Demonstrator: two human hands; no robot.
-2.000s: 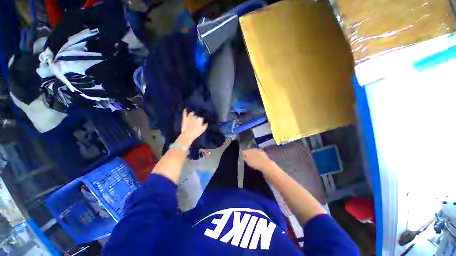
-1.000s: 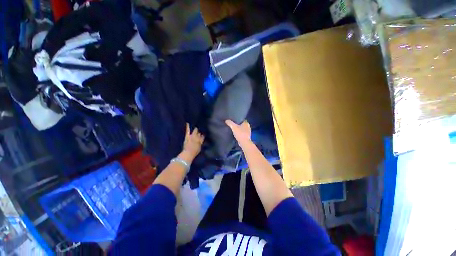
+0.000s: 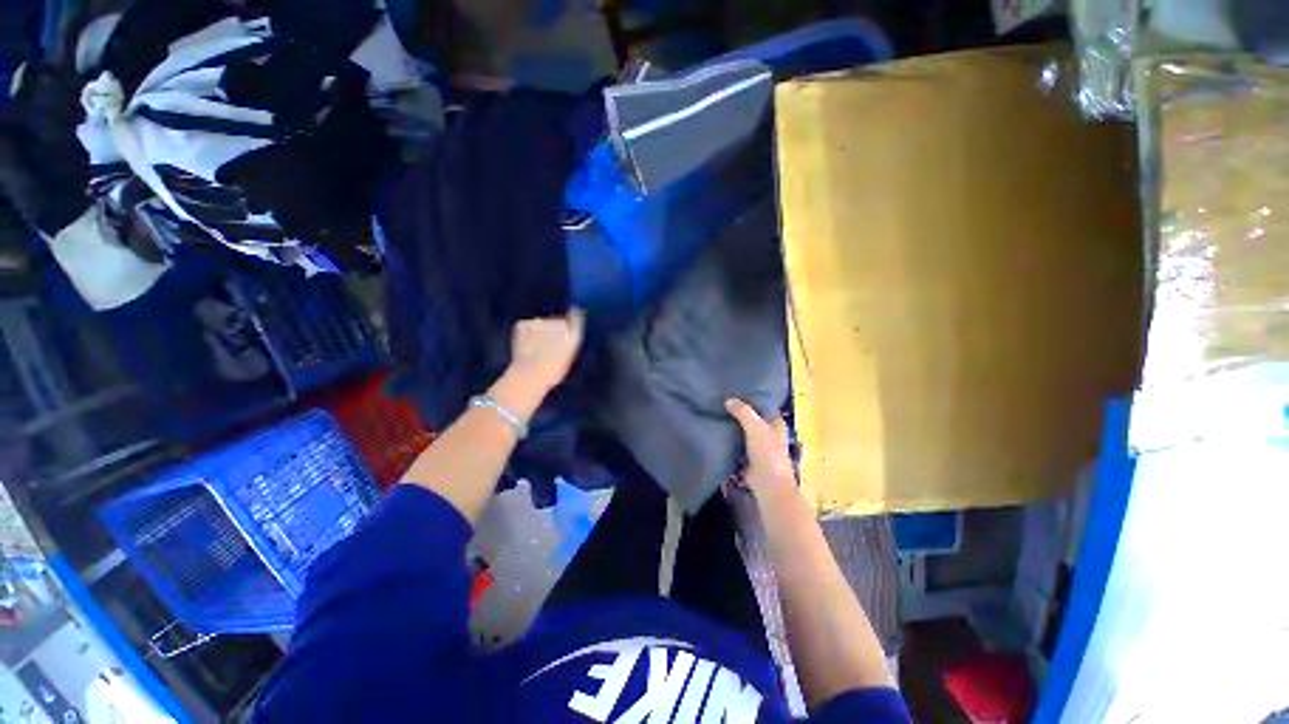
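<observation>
A dark grey fabric panel [image 3: 693, 368] lies in front of me, pulled towards my lap. My right hand [image 3: 765, 450] holds its right edge near the cardboard. My left hand [image 3: 546, 351] is closed at the border between the grey panel and a dark navy fabric heap [image 3: 474, 241]; what its fingers grip is hidden. A bright blue fabric piece [image 3: 618, 212] shows behind the panel. A grey piece with a white stripe [image 3: 696, 116] lies at the back.
A cardboard sheet [image 3: 961, 283] stands right of the fabric. A white table [image 3: 1202, 566] is far right. A blue crate [image 3: 248, 516] and red crate [image 3: 379, 424] are at left. A tied black and white bundle [image 3: 226, 135] is at upper left.
The grey panel has moved towards me and right, spreading over my lap's far side. My right hand has moved right and nearer, onto its edge. More blue fabric shows. My left hand has closed.
</observation>
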